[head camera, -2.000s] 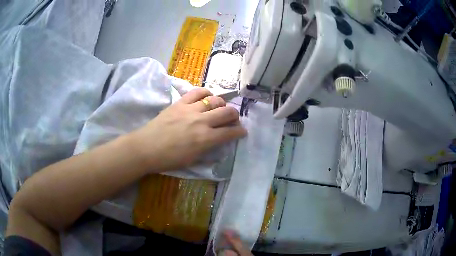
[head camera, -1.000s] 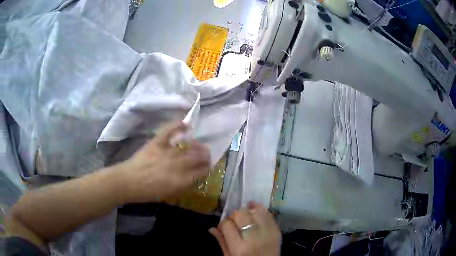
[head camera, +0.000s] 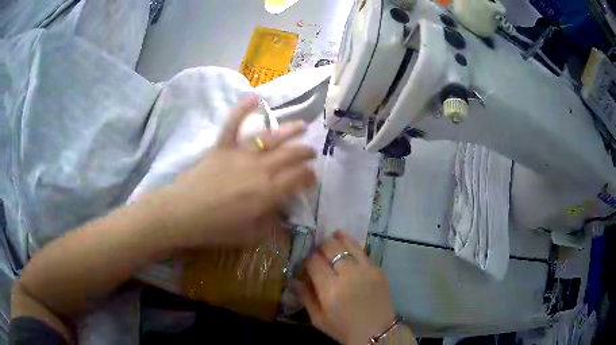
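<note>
A large pale grey garment piece (head camera: 88, 128) lies crumpled on the left, its edge running to the needle area. My left hand (head camera: 236, 178), blurred, is over the garment left of the needle, thumb raised on a fold; its grip is unclear. A long pale band (head camera: 348, 189) runs from under the presser foot towards me. My right hand (head camera: 348, 283), with a ring, holds the band's left edge between thumb and fingers. The white sewing machine head (head camera: 358, 67) stands over the work; the needle itself is not clear.
A stack of folded pale strips (head camera: 481, 209) lies right of the needle, under the machine arm (head camera: 527, 101). Yellow-orange tape patches (head camera: 270, 54) are on the table left of the needle; another patch (head camera: 229, 276) is nearer me. A control panel (head camera: 601, 84) is at the right edge.
My right hand has moved up the band, closer to the needle. My left hand has moved up and right, towards the needle, over the garment. The view has shifted slightly.
</note>
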